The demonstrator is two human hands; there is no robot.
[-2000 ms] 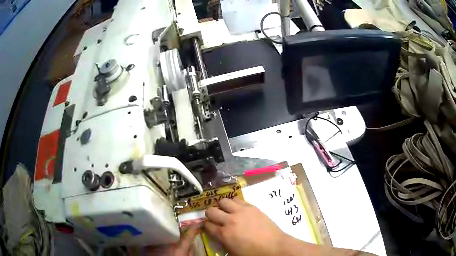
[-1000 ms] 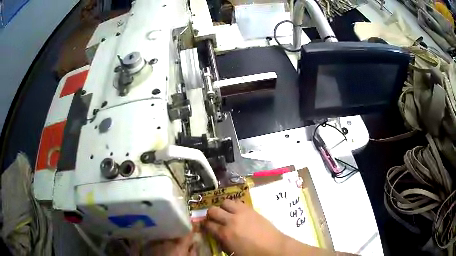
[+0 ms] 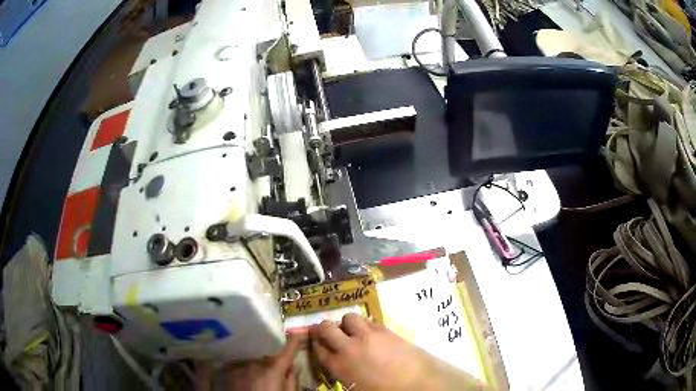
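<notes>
The yellow clamp frame (image 3: 330, 296) with black handwriting lies beside the machine head. A white strip with a pink edge (image 3: 305, 322) shows in its window. My right hand (image 3: 374, 353) lies over the frame's lower right part, fingertips bent down at the strip. My left hand (image 3: 263, 373) is low at the frame's lower left, partly hidden by the machine head and cut by the bottom edge. A little beige cloth shows between the hands. The template plate (image 3: 481, 321) carries a white card (image 3: 412, 305) with handwritten numbers. What the fingers hold is hidden.
The white sewing machine head (image 3: 191, 305) stands close on the left. The black control panel (image 3: 534, 114) is at the upper right. Pink snips (image 3: 497, 238) and a black cable lie right of the template. Beige straps (image 3: 637, 282) are heaped at the far right.
My right hand has moved slightly down and right, showing more of the frame and strip. My left hand stays low by the machine head. The whole view has shifted a little.
</notes>
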